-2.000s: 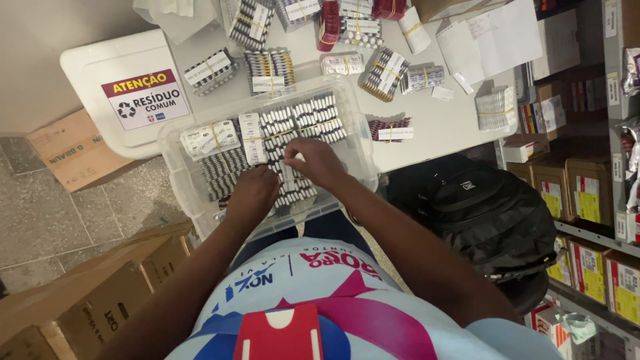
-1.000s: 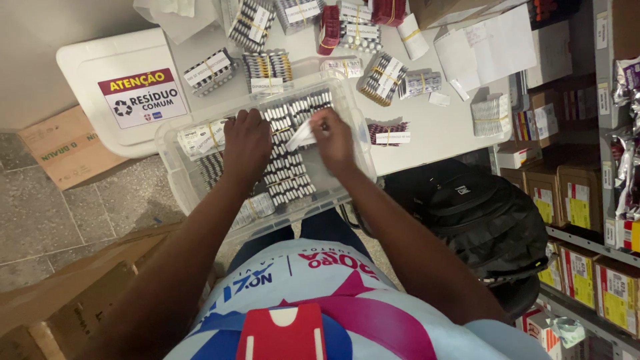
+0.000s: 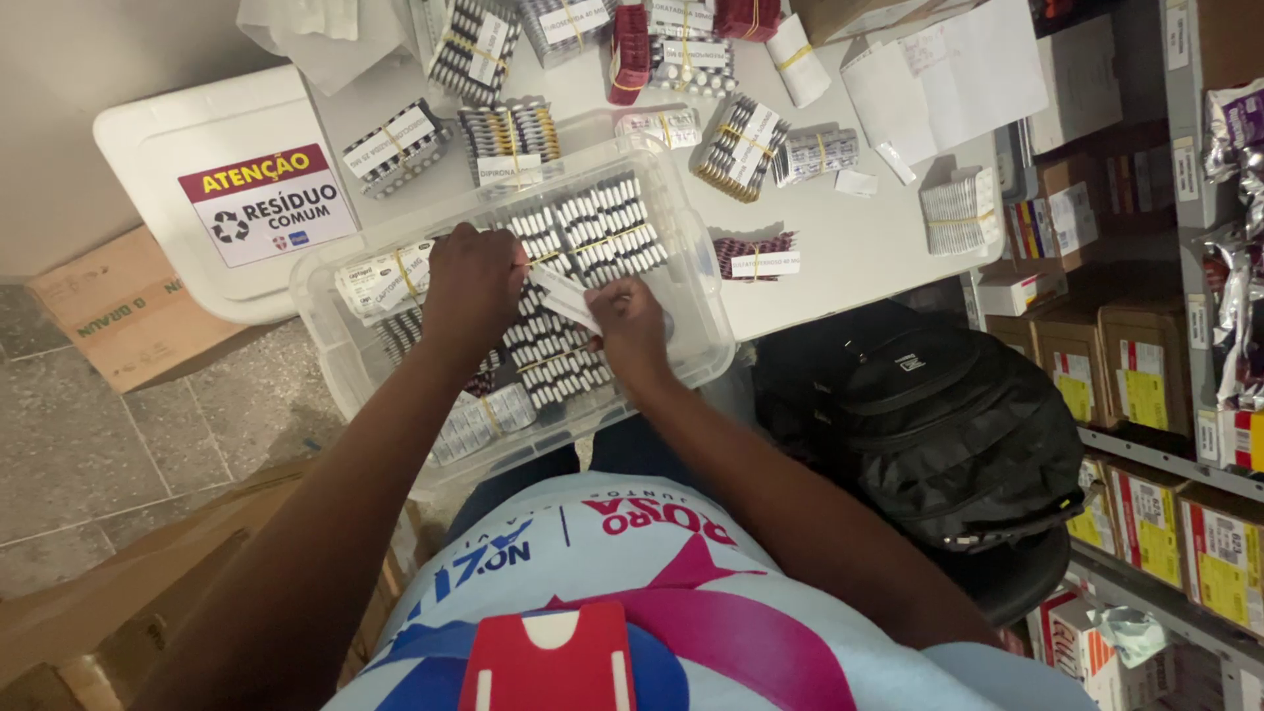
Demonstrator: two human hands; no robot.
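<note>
A clear plastic bin (image 3: 706,326) at the table's front edge holds banded bundles of blister packs (image 3: 607,222), their capsules dark and white. Over these bundles my right hand (image 3: 629,321) pinches one end of a white printed paper strip (image 3: 561,296). The strip's other end lies by a yellow rubber band, where the fingers of my left hand (image 3: 474,286) are closed near it; whether they grip the strip or the band is hidden. White labelled blister packs (image 3: 390,281) sit at the bin's left, and another banded bundle (image 3: 484,423) lies near its front wall.
More banded blister bundles (image 3: 741,148) and papers (image 3: 943,79) cover the white table (image 3: 849,257). A white lid with a sign (image 3: 128,148) leans at the left. To the right are a black backpack (image 3: 918,425) and shelves with boxes (image 3: 1145,370). Cardboard boxes (image 3: 188,592) stand at lower left.
Two seconds ago no white strip was plainly visible in my right hand; one second ago it was raised there. Now the strip lies lower across the bundles, and my hands are closer together.
</note>
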